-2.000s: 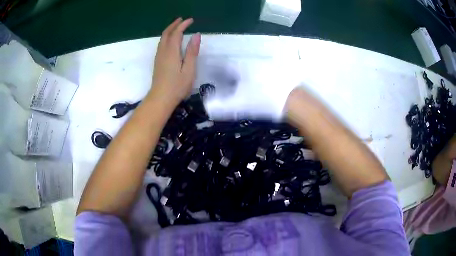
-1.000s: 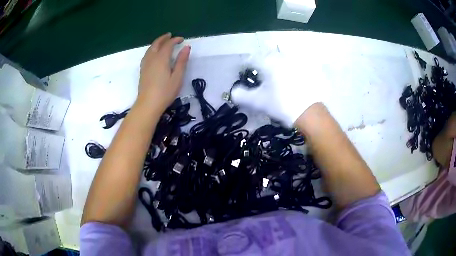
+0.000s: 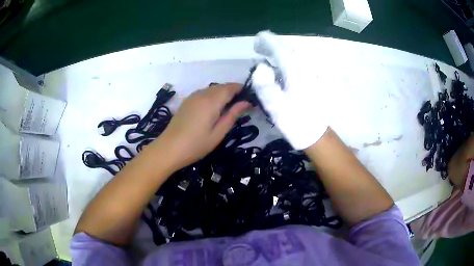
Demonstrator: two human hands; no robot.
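Note:
A large tangled pile of black USB cables point(image 3: 234, 182) with silver plugs lies in front of me on the white worktable. My bare left hand point(image 3: 210, 117) is over the top of the pile, its thumb and fingers on a black cable point(image 3: 249, 88). My right hand point(image 3: 286, 96), in a white work glove, is closed on the same dark cable just to the right. The fingers hide part of it. Several single coiled cables point(image 3: 119, 124) lie left of the pile.
Open white cartons point(image 3: 39, 158) stand in overlapping rows at the left. A white carton point(image 3: 352, 14) is on the dark green belt point(image 3: 156, 21) at the back, and another point(image 3: 455, 48) is at the far right. Another cable heap point(image 3: 447, 122) and a person's arm point(image 3: 461, 161) are at the right.
My left hand has moved down and right from the table's back edge onto a cable. My blurred right hand has come up to meet it. The back carton has shifted right.

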